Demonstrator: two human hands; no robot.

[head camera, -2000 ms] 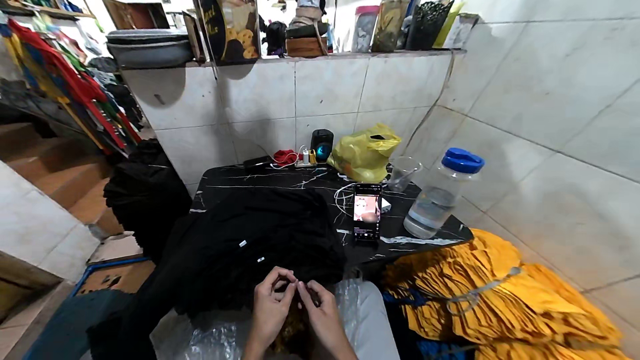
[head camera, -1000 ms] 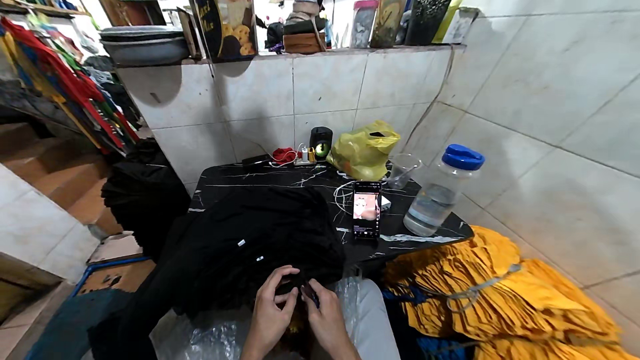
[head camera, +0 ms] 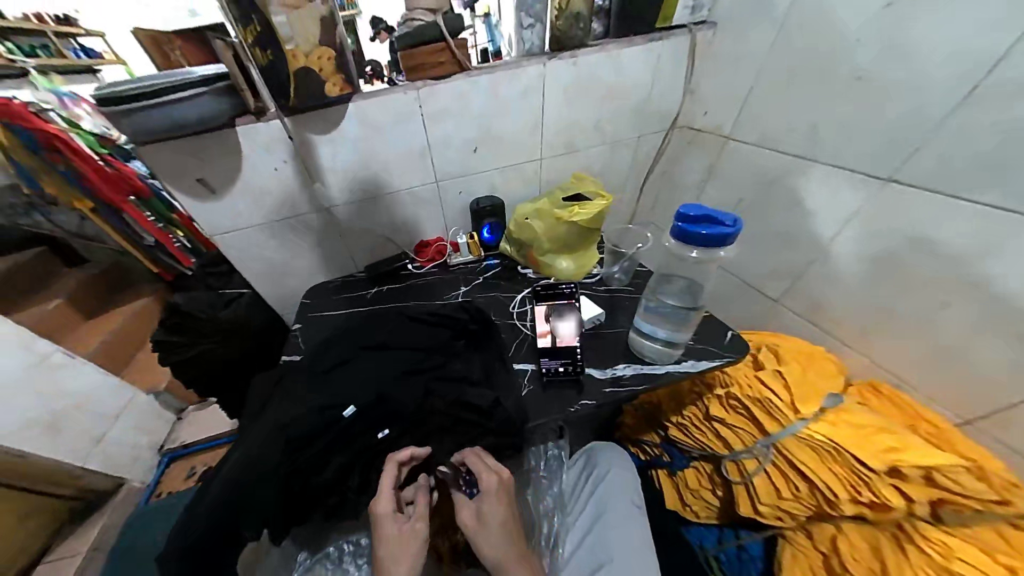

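Black cloth (head camera: 408, 368) with small white tags lies over the left part of a black marble-patterned table (head camera: 368, 290) and hangs off its front. At its front edge my left hand (head camera: 402, 504) has thumb and fingers curled at a dark bit of the cloth. Close on its right, my right hand (head camera: 492, 508) pinches dark material, with a small dark speckled piece at its fingertips. Exactly what each hand grips is partly hidden by the fingers. Clear plastic (head camera: 548, 480) lies beneath and beside the hands, over the lap.
A smartphone (head camera: 558, 332) with a lit screen, a white charger (head camera: 590, 312), a blue-lidded water bottle (head camera: 676, 288), a clear cup (head camera: 624, 254), a yellow plastic bag (head camera: 556, 228) and a small speaker (head camera: 487, 222) stand on the table. Tied yellow-orange cloth bundles (head camera: 768, 432) lie at right.
The fingers of both hands have shifted slightly at the black cloth, and a dark speckled piece now shows at the right fingertips. The things on the table have stayed in place.
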